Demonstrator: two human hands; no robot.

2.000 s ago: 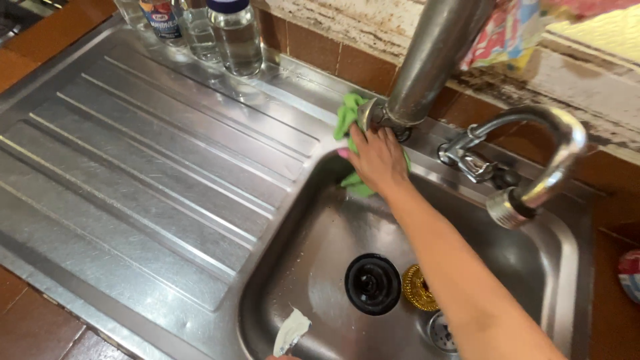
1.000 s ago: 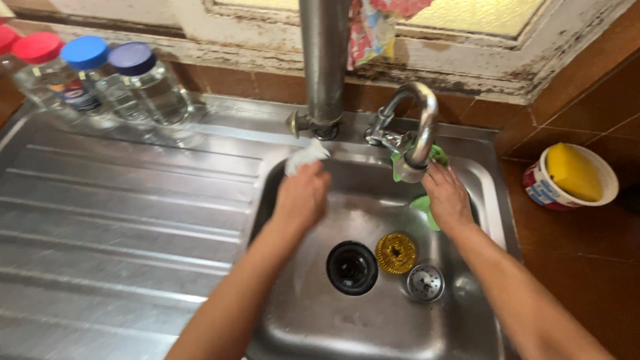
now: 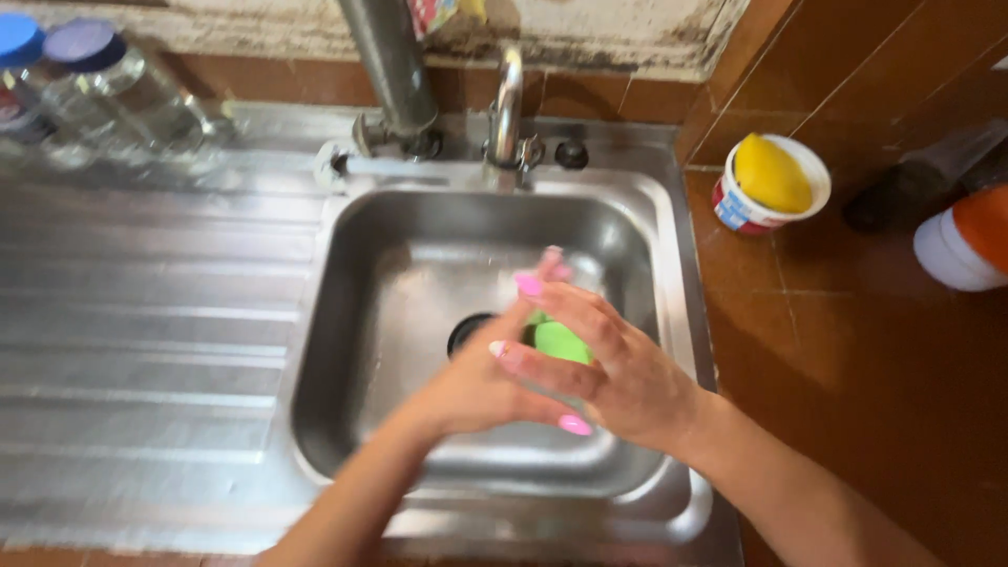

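Over the stainless steel sink, my left hand and my right hand overlap, blurred by motion. A bright green cloth shows between them, partly hidden by the right hand's fingers; which hand bears it is not clear. The right hand's thumb and fingers are spread. Below the left hand, part of a black drain piece shows in the basin. A whitish crumpled piece lies on the sink's back left rim, beside the valve of the thick metal pipe.
A curved chrome faucet rises behind the basin. Lidded glass jars stand at the back left, on the ribbed drainboard. To the right, a tub holds a yellow sponge, with an orange and white container beyond.
Both hands have come from the back of the sink to over the basin. The whitish piece, in the left hand one second ago, now lies on the rim. The green cloth has left the faucet.
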